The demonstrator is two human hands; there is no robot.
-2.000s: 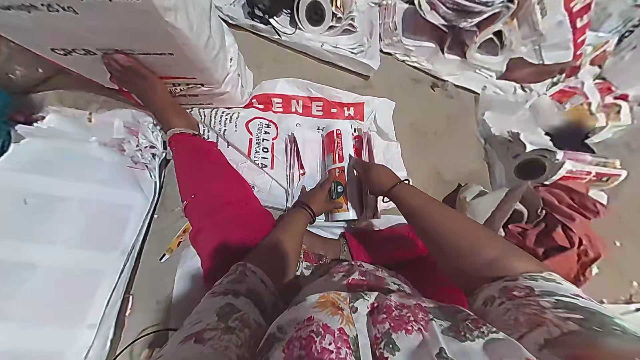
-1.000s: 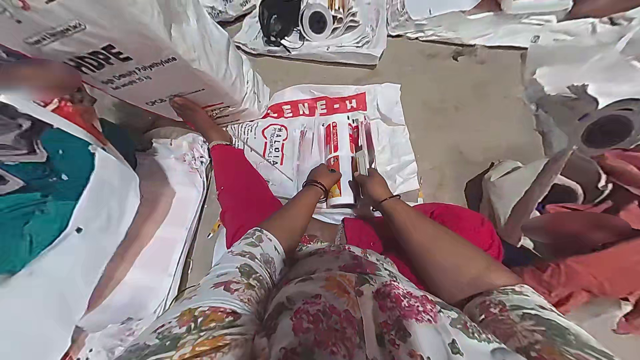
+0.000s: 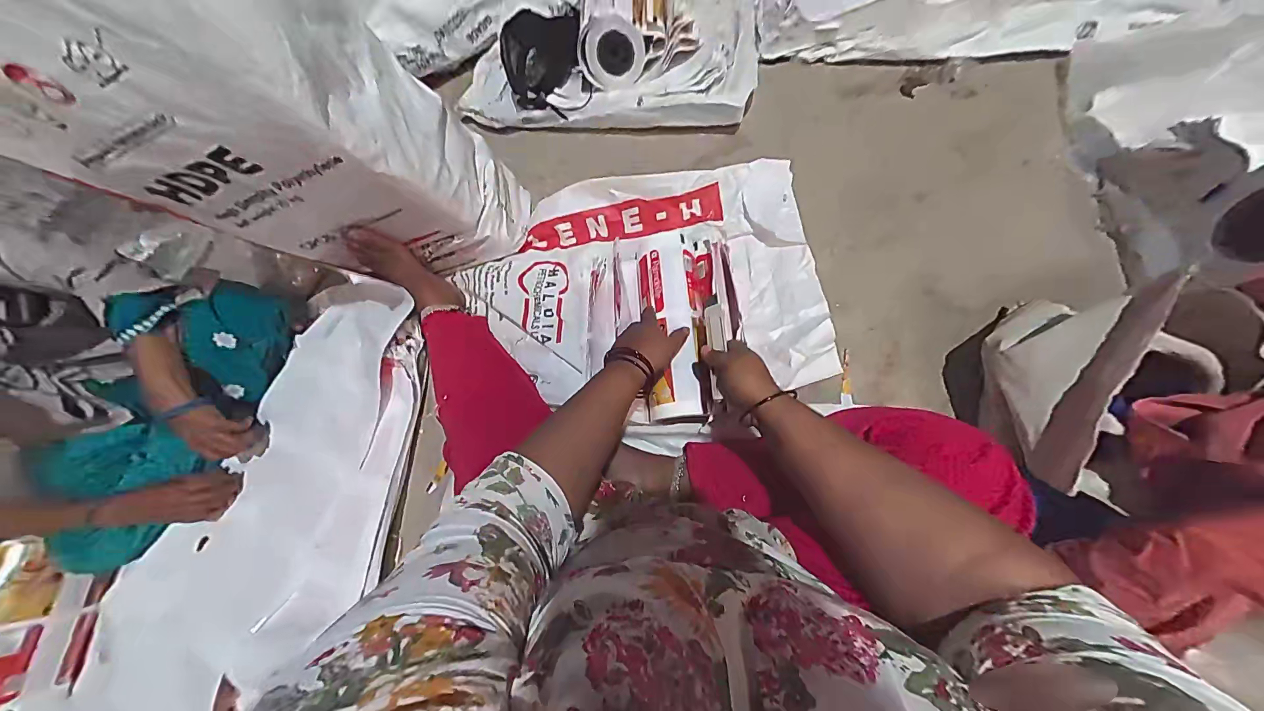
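Note:
A stack of printed white, red and orange sheets or wrappers (image 3: pixel 679 286) lies on a flattened white plastic sack (image 3: pixel 780 247) between my legs. My left hand (image 3: pixel 652 346) rests on the left part of the printed stack, fingers spread near its lower half. In my right hand (image 3: pixel 736 365) is a narrow pale object (image 3: pixel 716 324), gripped at its lower end beside the stack's right side; what it is cannot be made out. Thin folded pieces stand along both sides of the stack.
A large white printed sack (image 3: pixel 296 168) stands at the upper left by my foot. A co-worker's hands (image 3: pixel 202 464) are at the left, beside white sheets (image 3: pixel 286 533). A roll (image 3: pixel 614 54) and a black bag (image 3: pixel 538 54) lie at the top. Cloth and sacking (image 3: pixel 1047 375) are at the right.
The pale object shows plainly in my right hand now. My left hand has stayed at the printed stack. The view has swung, and the co-worker's hands now show at the left.

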